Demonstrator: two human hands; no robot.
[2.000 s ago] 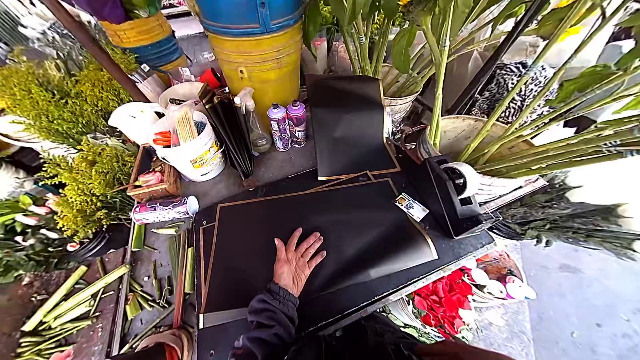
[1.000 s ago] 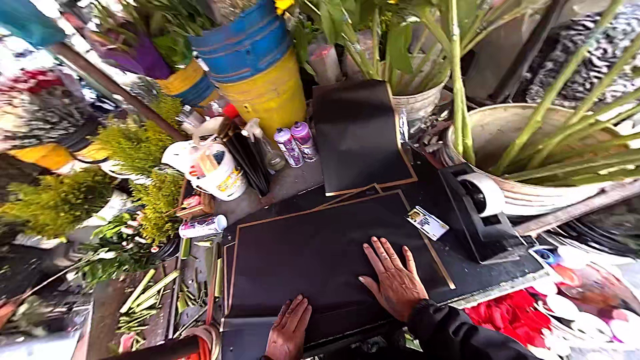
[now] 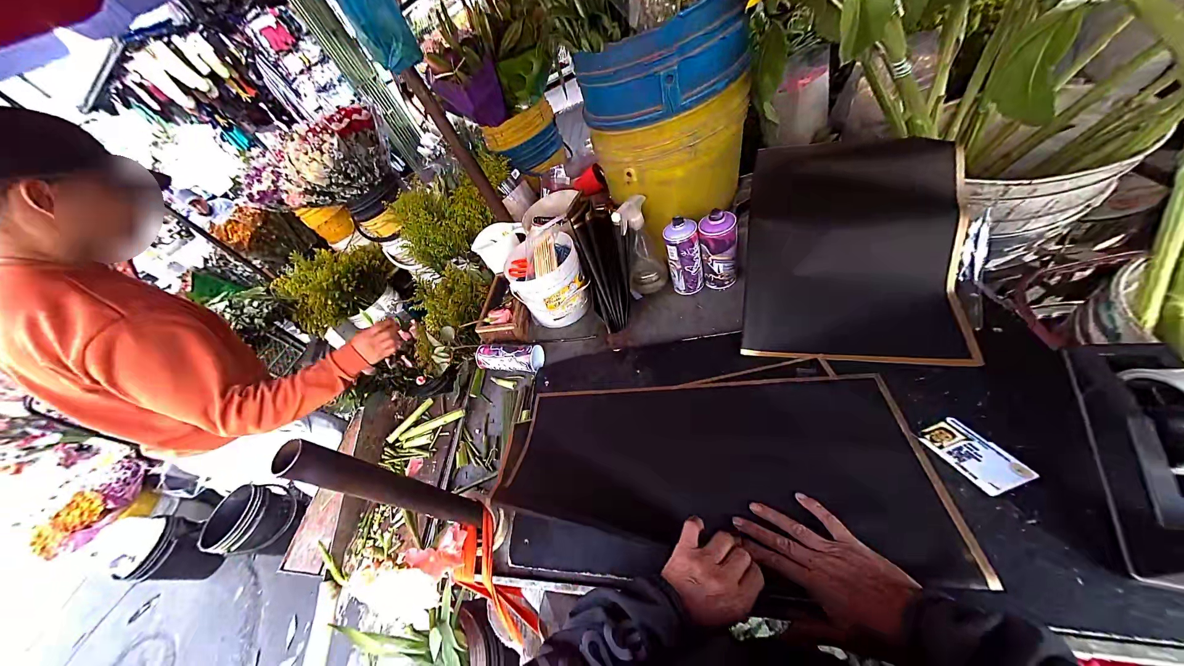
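Black wrapping sheets with gold borders [image 3: 721,444] lie on the dark worktable. My left hand [image 3: 712,575] is at their near edge with its fingers curled; whether it pinches the paper there is not plain. Close beside it, my right hand [image 3: 823,564] lies on the black sheet, palm down and fingers spread. A second black gold-edged sheet [image 3: 851,250] rests farther back, leaning up toward the buckets. To the right of my right hand is a printed card [image 3: 979,455].
Spray cans [image 3: 700,252], a spray bottle [image 3: 638,250] and a white tub [image 3: 552,282] stand at the back. A tape dispenser [image 3: 1152,453] is at the right. Cut stems [image 3: 425,425] and a dark tube [image 3: 388,481] lie left. A person in orange [image 3: 157,342] stands at far left.
My right hand has moved left toward the sheet's near edge, and my left hand has come beside it with its fingers now curled. The view has swung left, bringing the person in orange in.
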